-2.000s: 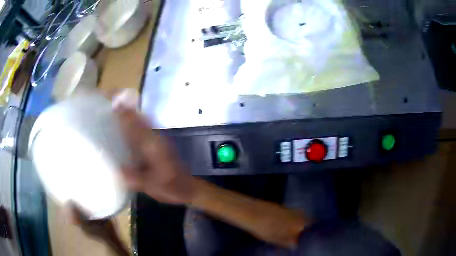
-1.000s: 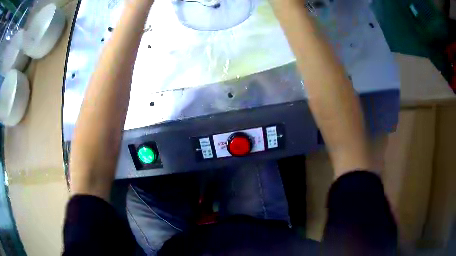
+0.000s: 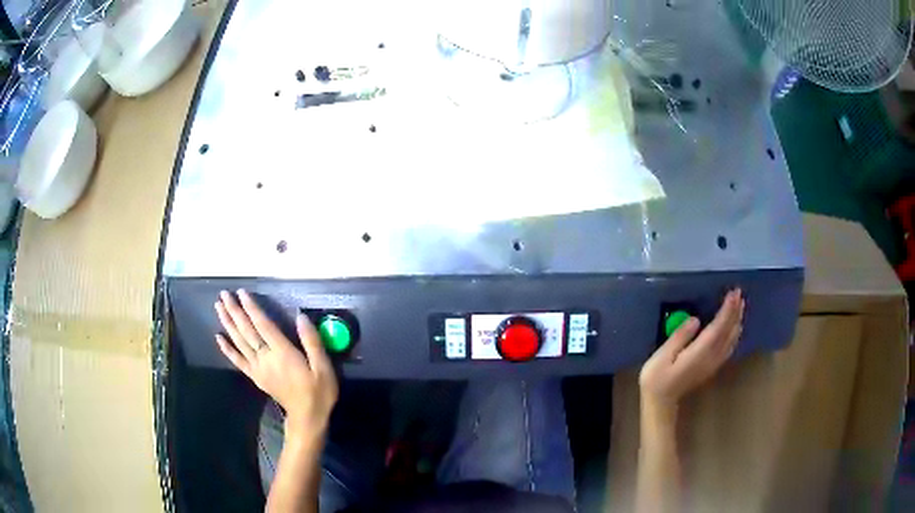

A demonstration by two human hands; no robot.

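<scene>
A white housing (image 3: pixel 537 30) with a small vertical slot sits at the top of the view on the machine table, cut off by the edge. A pale sheet (image 3: pixel 562 175) lies flat under it. My left hand (image 3: pixel 281 366) rests on the dark front panel (image 3: pixel 396 301), thumb beside the left green button (image 3: pixel 334 335). My right hand (image 3: pixel 694 356) is at the right green button (image 3: pixel 678 322), its thumb at the button's lower edge. Both hands are empty with fingers spread. Whether either button is pressed I cannot tell. A red round button (image 3: pixel 519 340) is between them.
Several white housings (image 3: pixel 58 160) stand on the tan cardboard (image 3: pixel 90 291) at the left. Thin pale strands (image 3: pixel 657 75) lie right of the housing. A round wire fan guard (image 3: pixel 838 35) is at the upper right. A brown carton (image 3: pixel 853 261) is at the right.
Both hands have come back from the far part of the table to the front panel. The white housing now shows at the table's top. Earlier, a hand held a white housing at the left.
</scene>
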